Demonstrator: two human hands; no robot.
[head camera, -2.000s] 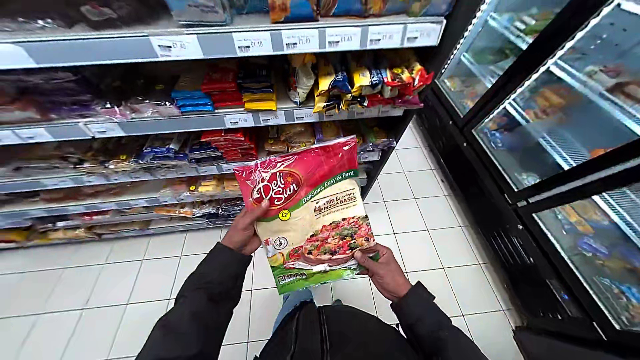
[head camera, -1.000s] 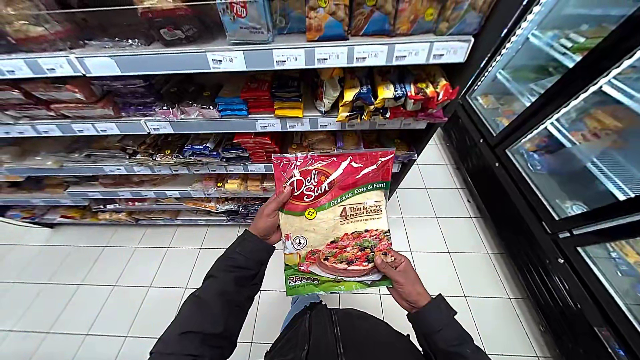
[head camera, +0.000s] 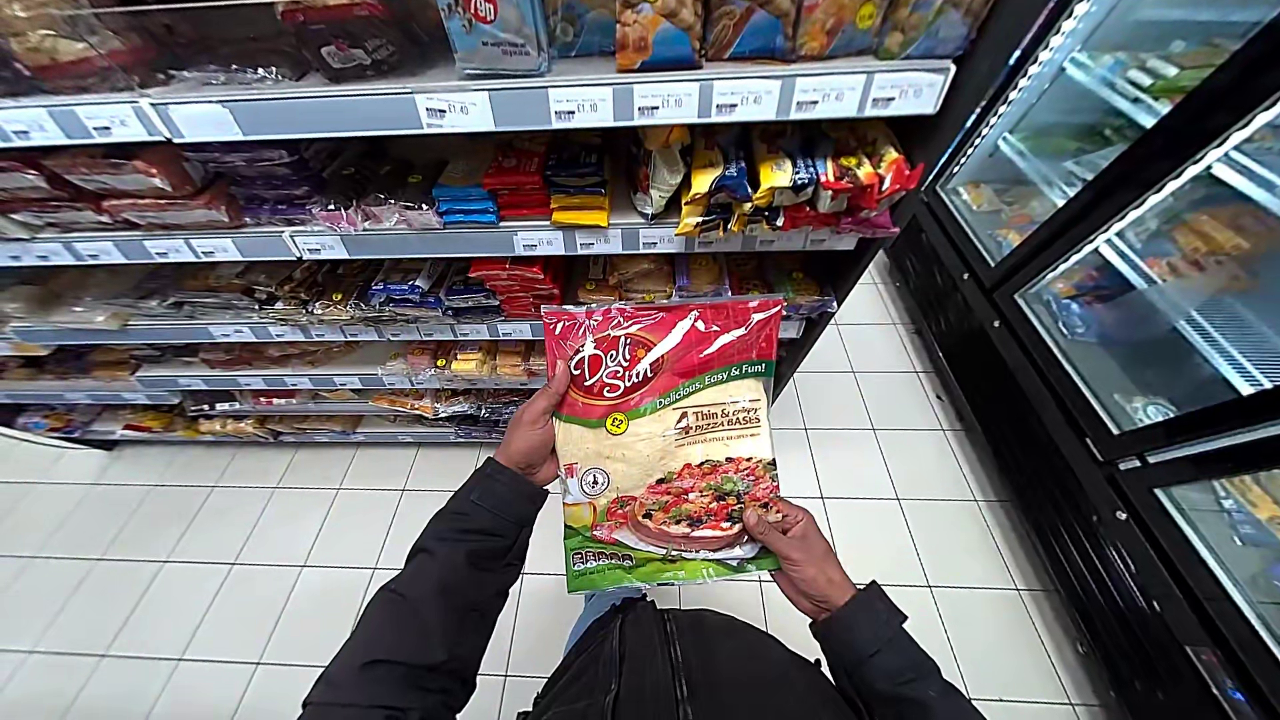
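Observation:
A Deli Sun plastic packet of pizza bases (head camera: 665, 445), red at the top and green at the bottom, is held upright before my body, its printed front facing me. My left hand (head camera: 532, 430) grips its left edge, the thumb on the front near the logo. At the lower right corner my right hand (head camera: 800, 555) pinches the packet, thumb over the pizza picture. The fingers behind the packet are hidden.
Shop shelves (head camera: 300, 108) with price labels and bagged foods stand ahead and to the left. Black-framed glass-door fridges (head camera: 1010, 300) run along the right side. Pale floor tiles (head camera: 250, 520) lie below. A black jacket or bag (head camera: 670, 660) shows at my front.
The packet, tilted two seconds ago, is now more nearly upright, with both hands still on it. The view has shifted somewhat.

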